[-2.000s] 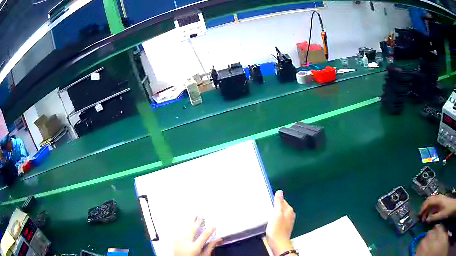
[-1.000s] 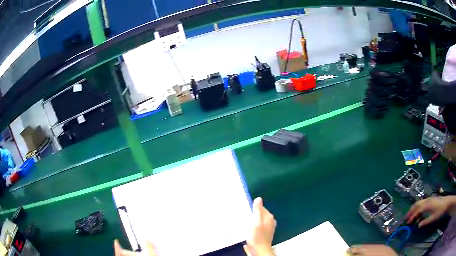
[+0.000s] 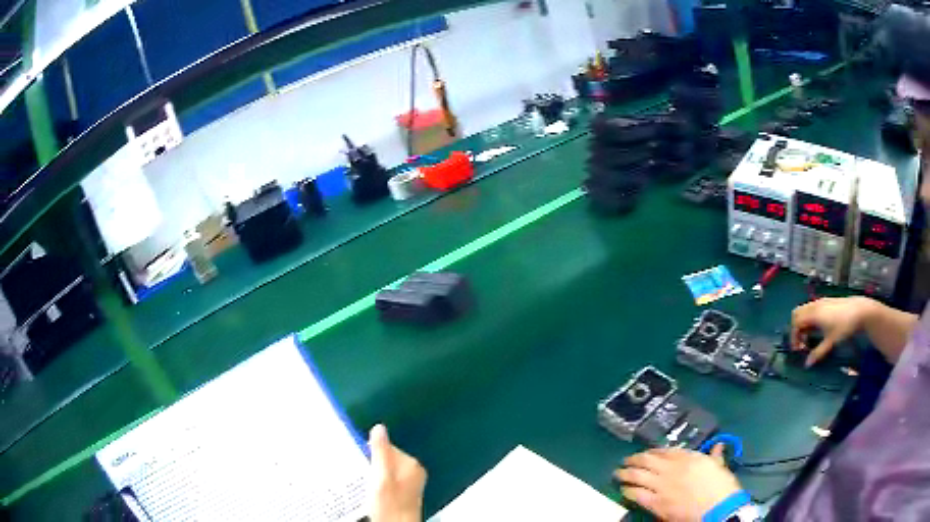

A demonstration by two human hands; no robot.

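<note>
The clipboard point(image 3: 331, 390), blue-edged with a dark clip, is at the lower left. It bears a white record form point(image 3: 240, 444) with faint printed lines. My right hand point(image 3: 398, 477) grips the board's right edge, thumb on top. My left hand is not in view. Two grey-black electronic units point(image 3: 653, 406) point(image 3: 722, 345) with round lens-like rings lie at the right. A neighbouring person's hands are there, one beside the nearer unit and one at dark leads behind the farther unit.
A cream bench power supply point(image 3: 816, 209) with red digits stands at the right, a colour card point(image 3: 712, 284) before it. Black housings point(image 3: 423, 297) lie mid-bench. Tall black stacks point(image 3: 617, 163) stand behind. Loose paper point(image 3: 530, 491) lies right of my hand. A green upright point(image 3: 133, 336) is at left.
The view has swung right, bringing the whole power supply in. The clipboard now sits lower left, and my left hand has left the picture. The neighbour's hands have moved apart.
</note>
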